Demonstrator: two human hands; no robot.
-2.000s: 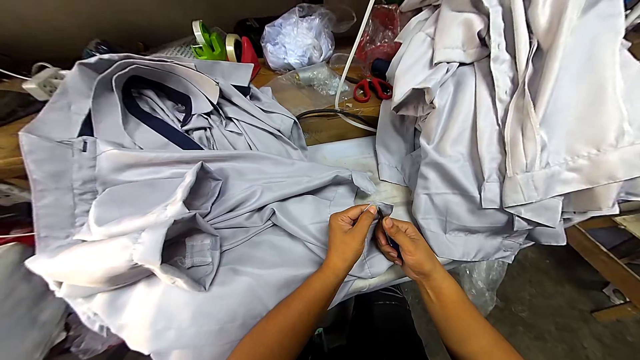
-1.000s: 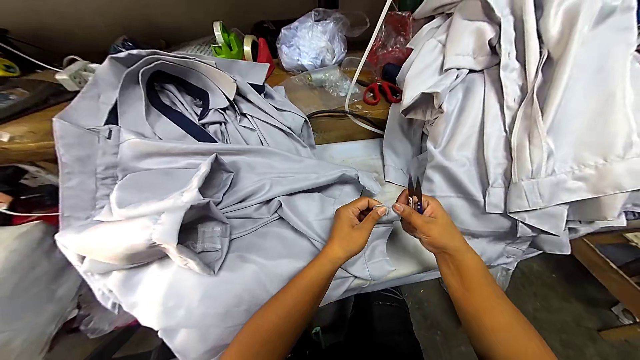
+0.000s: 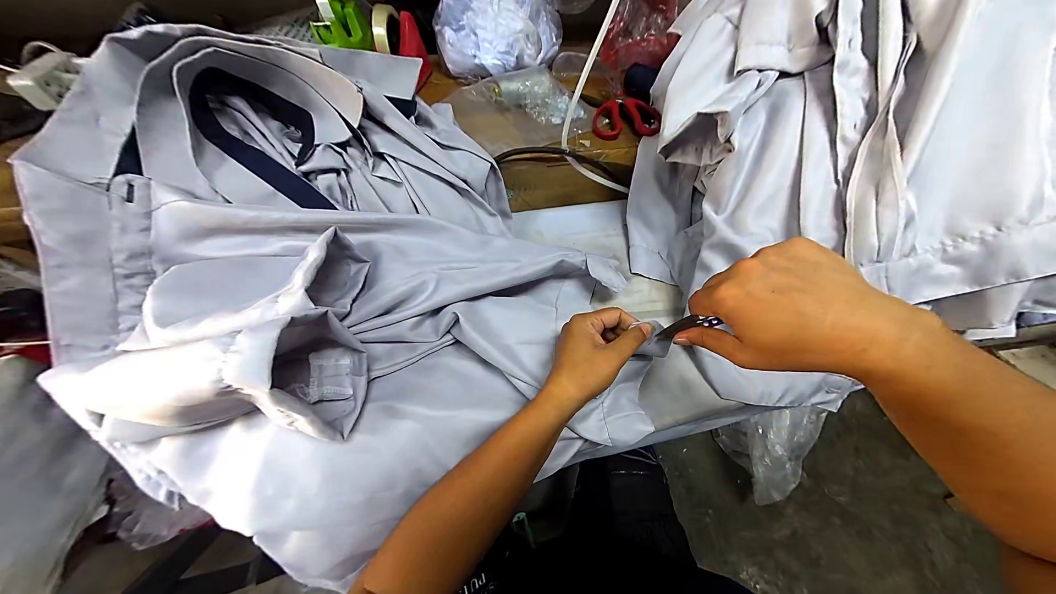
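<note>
A light grey garment (image 3: 429, 330) with dark navy collar trim lies over the left and middle of the table. Near its right end, my left hand (image 3: 598, 346) pinches a small part of the fabric between thumb and fingers. My right hand (image 3: 775, 313) grips small dark thread snips (image 3: 691, 327), whose blades point left and meet the pinched cloth. How far the blades are parted cannot be told. More light grey garments (image 3: 759, 190) are heaped behind and to the right of my right hand.
Red-handled scissors (image 3: 627, 118) lie at the back beside a white cable (image 3: 577, 99). Behind the left garment are a green tape dispenser (image 3: 342, 25) and a bag of white material (image 3: 497, 37). Clear plastic (image 3: 771, 450) hangs below the table's front edge.
My right hand has turned over, and the snips, pointing up one second ago, now point left at the cloth. My left hand keeps its pinch near the same end of the garment.
</note>
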